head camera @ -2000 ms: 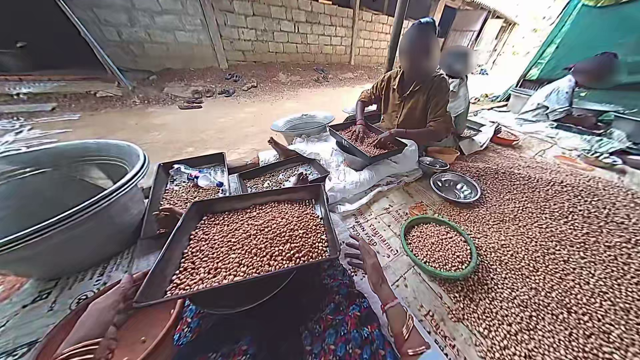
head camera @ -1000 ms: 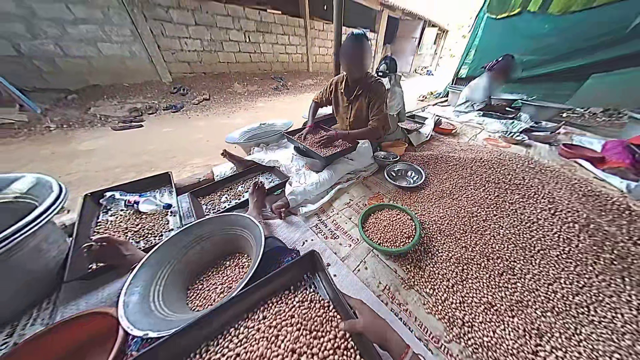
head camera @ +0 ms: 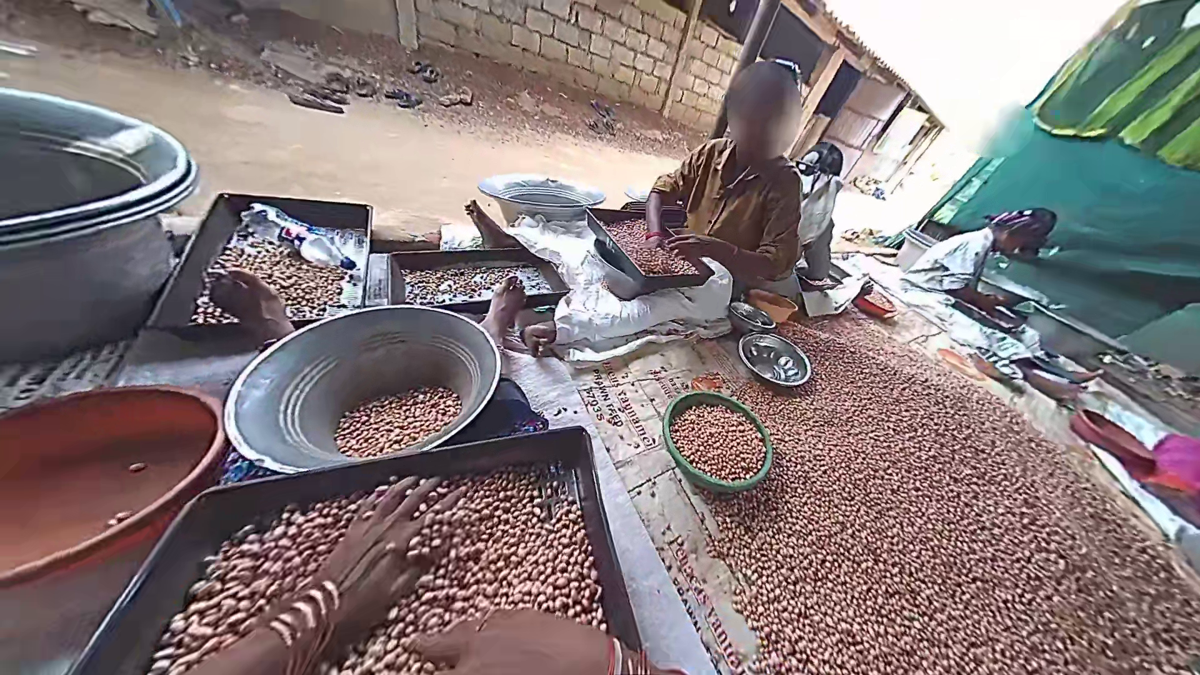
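Observation:
A dark rectangular tray (head camera: 589, 487) of brown nuts or seeds (head camera: 525, 553) lies closest to me. My left hand (head camera: 380, 553), with bangles at the wrist, rests flat on them with fingers spread. Low in the tray is my right hand (head camera: 525, 642), also bangled; its fingers are partly cut off or buried, so its grip cannot be told. Just beyond the tray stands a wide metal basin (head camera: 281, 394) with a small heap of the same nuts inside. An orange-brown bowl (head camera: 94, 469) with a few nuts sits at the left.
Large stacked metal basins (head camera: 84, 272) stand at the far left. Two more trays (head camera: 220, 220) (head camera: 478, 302) lie behind the basin. A green bowl (head camera: 717, 441) of nuts sits beside a wide spread of nuts (head camera: 937, 525). A person (head camera: 750, 197) works at another tray; others sit farther right.
The tray of nuts sat over my lap at first; the metal basin now stands open beyond it. My left hand has moved from beside the containers onto the nuts.

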